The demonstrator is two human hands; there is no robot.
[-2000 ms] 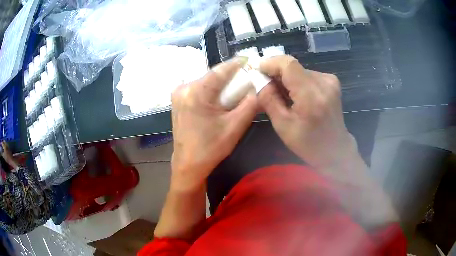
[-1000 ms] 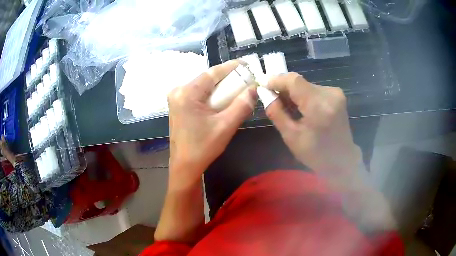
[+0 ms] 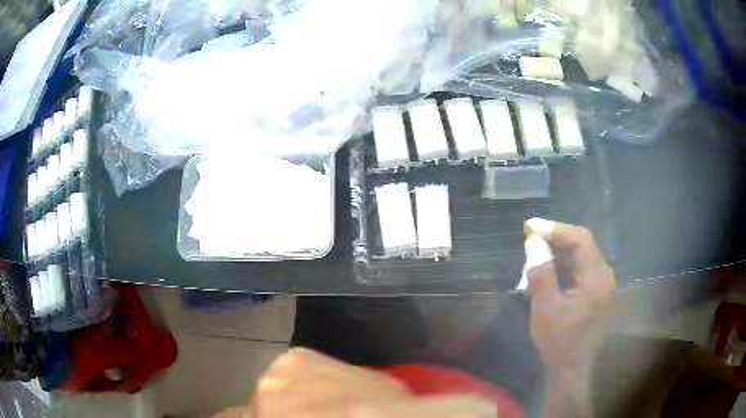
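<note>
My right hand [image 3: 572, 282] is over the front edge of the bench, in front of the clear tray [image 3: 483, 273]. White finger cots show on its fingertips; whether it holds a thin white piece is unclear. My left hand [image 3: 327, 392] is blurred and low at the bottom edge; its fingers and any held thing are hidden. The clear tray holds a back row of several white housings [image 3: 426, 131], two more [image 3: 433, 220] at front left, and a small clear block [image 3: 516, 180]. A clear box [image 3: 183, 237] heaped with white sheets [image 3: 258, 208] stands left of the tray.
A crinkled clear bag [image 3: 237, 90] spreads along the back. Cream parts [image 3: 541, 67] lie in clear plastic behind the tray. A tray of housings [image 3: 92, 245] stands at far left, above a red stool [image 3: 123, 343]. A patterned sleeve [image 3: 12, 302] shows at the left edge.
My hands have separated. The left moved down toward my body and the right moved right and down. The white housing between them is no longer visible. The camera view has shifted, showing more bench back.
</note>
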